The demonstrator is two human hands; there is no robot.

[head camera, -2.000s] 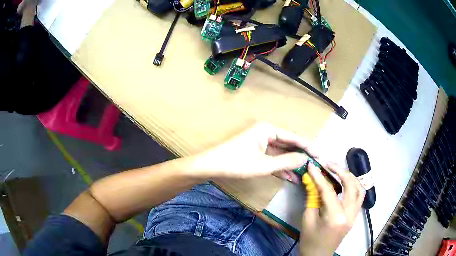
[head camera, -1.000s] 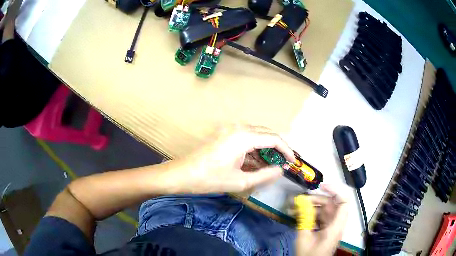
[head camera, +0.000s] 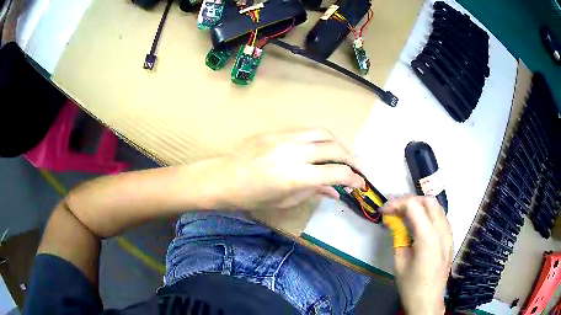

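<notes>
My left hand (head camera: 301, 167) holds a black housing (head camera: 376, 198) low over the white tabletop, its open side showing a yellow-orange battery (head camera: 368, 195) and red and yellow wires. A green circuit board (head camera: 344, 192) shows partly under my left fingers. My right hand (head camera: 423, 237) grips a yellow-handled tool (head camera: 397, 230); its front end is at the near right end of the housing. The exact contact of the tool's tip is too small to tell.
Black shells (head camera: 261, 23) with dangling green boards lie on the cardboard (head camera: 203, 104) at the back. A labelled black unit (head camera: 421, 161) lies beside my right hand. Stacked black parts (head camera: 454, 67) and rows of slim parts (head camera: 510, 184) are at the right. A pink stool (head camera: 77, 147) stands left.
The circuit board has gone from sticking out of the shell to mostly under my left fingers. My right hand has moved up and right, bringing the yellow tool to the housing. The view has shifted slightly.
</notes>
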